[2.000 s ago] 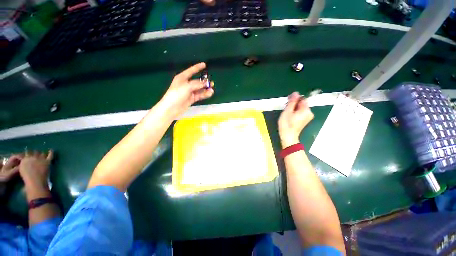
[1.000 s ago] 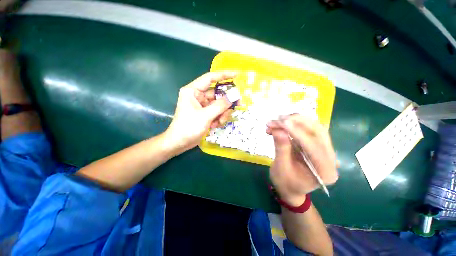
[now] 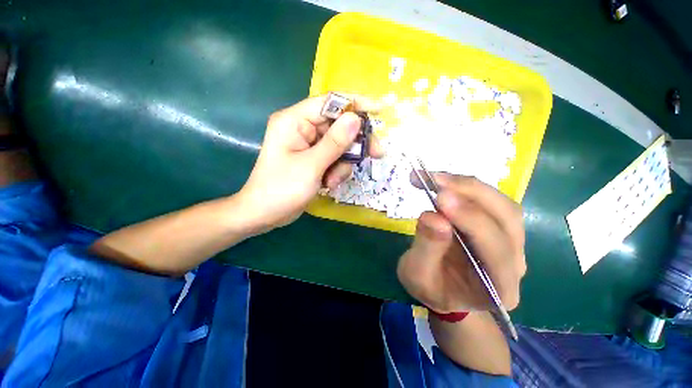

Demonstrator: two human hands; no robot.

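My left hand [image 3: 303,155] holds a small black electronic unit [image 3: 360,138] between thumb and fingers over the left side of the yellow tray [image 3: 355,36]. A silver square part of the unit shows above my thumb. My right hand [image 3: 470,242] holds thin metal tweezers [image 3: 474,261] like a pen over the tray's front edge. The tweezer tips point up and left, above the small white pieces [image 3: 455,140] heaped in the tray. Glare hides whether the tips grip a piece.
A white label sheet [image 3: 618,212] lies right of the tray. A green and silver reel [image 3: 651,322] stands at the lower right, near bluish trays [image 3: 679,265]. Black units [image 3: 618,9] lie beyond the whitish strip. A neighbour's blue sleeve [image 3: 30,216] shows at far left.
The view has moved closer over the tray. Both hands came from beyond the tray to over it. The tweezers have turned from tucked in my right hand to pointing at the white pieces.
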